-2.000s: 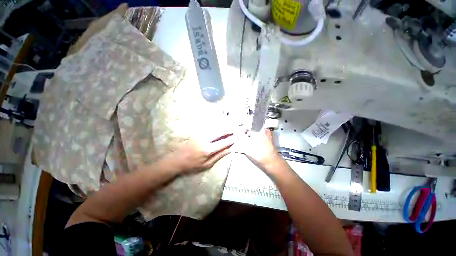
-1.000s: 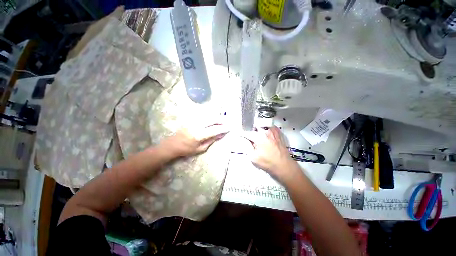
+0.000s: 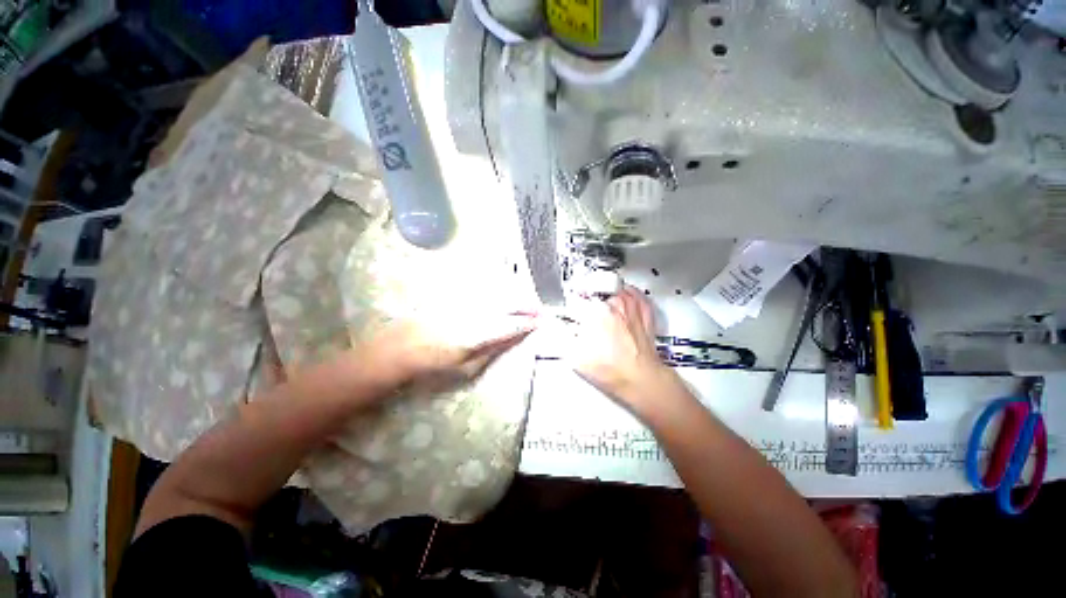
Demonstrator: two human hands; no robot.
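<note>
The pale blotchy garment piece (image 3: 187,292) lies spread left of the needle area, its front edge hanging over the table edge. My left hand (image 3: 456,345) lies on the cloth with its fingers towards the needle area. My right hand (image 3: 614,345) is just right of it, fingertips near the presser foot, partly lost in glare. Glare hides the needle and whether either hand grips the cloth. The off-white sewing machine (image 3: 772,164) stands at the right. The lamp wand (image 3: 401,140) hangs over the cloth.
Under the machine arm are a paper label (image 3: 752,280), dark snips (image 3: 707,352), a yellow-handled screwdriver (image 3: 880,368) and a metal ruler (image 3: 840,409). Red and blue scissors (image 3: 1008,450) lie far right. A printed scale (image 3: 608,445) runs along the table's front edge. Brown cardboard (image 3: 222,99) shows behind the cloth.
The lamp and machine have shifted left in the picture as the view moved. My right hand's fingers have drawn closer to my left hand. The cloth's layout is nearly unchanged.
</note>
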